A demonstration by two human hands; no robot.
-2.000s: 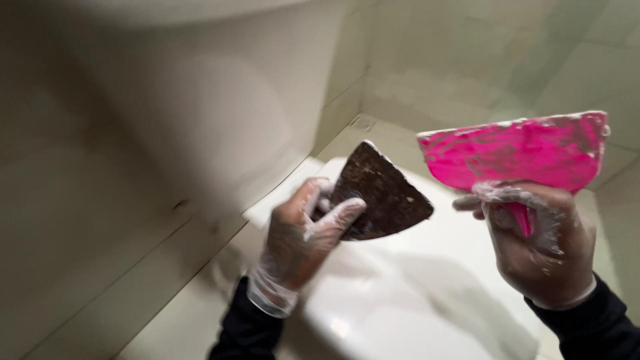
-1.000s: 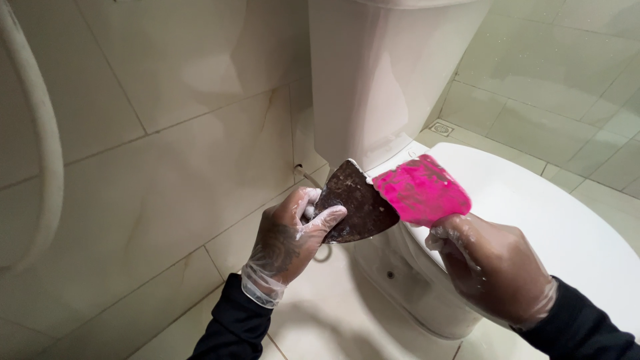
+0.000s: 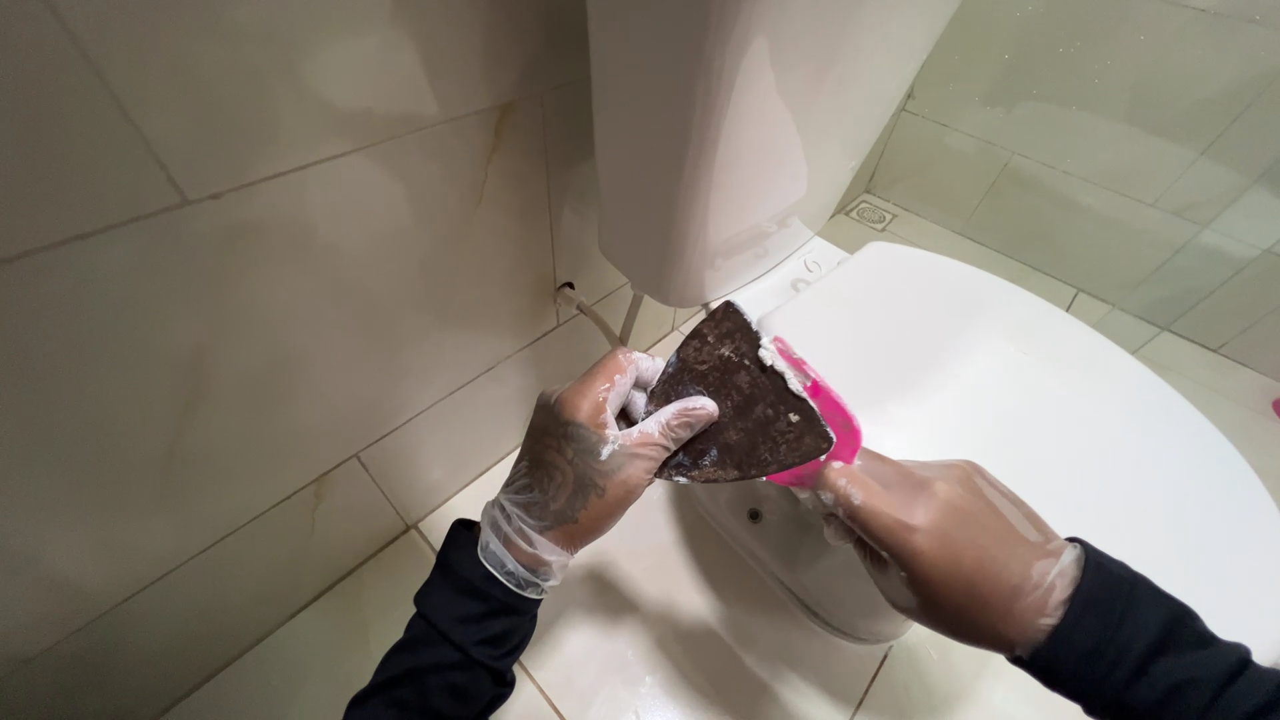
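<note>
My left hand (image 3: 590, 450), in a clear disposable glove, grips a dark, stained scraper blade (image 3: 740, 400), its thumb lying on the flat face. From the right, my right hand (image 3: 940, 540), gloved too, holds a bright pink plastic spreader (image 3: 835, 410). The pink spreader is partly hidden behind the dark blade, and the two meet along the blade's right edge. White paste (image 3: 785, 368) clings where they meet. Smears of white also show on the gloved fingers of my left hand.
A white toilet with a closed lid (image 3: 1020, 370) stands under and right of the hands, its cistern (image 3: 720, 140) behind them. A supply hose (image 3: 595, 318) leaves the tiled wall (image 3: 280, 330) at left. A floor drain (image 3: 870, 214) lies in the back corner.
The pink spreader has come from well right of the dark blade to its edge, and is now turned partly behind it. Both tools stay held. The view has shifted.
</note>
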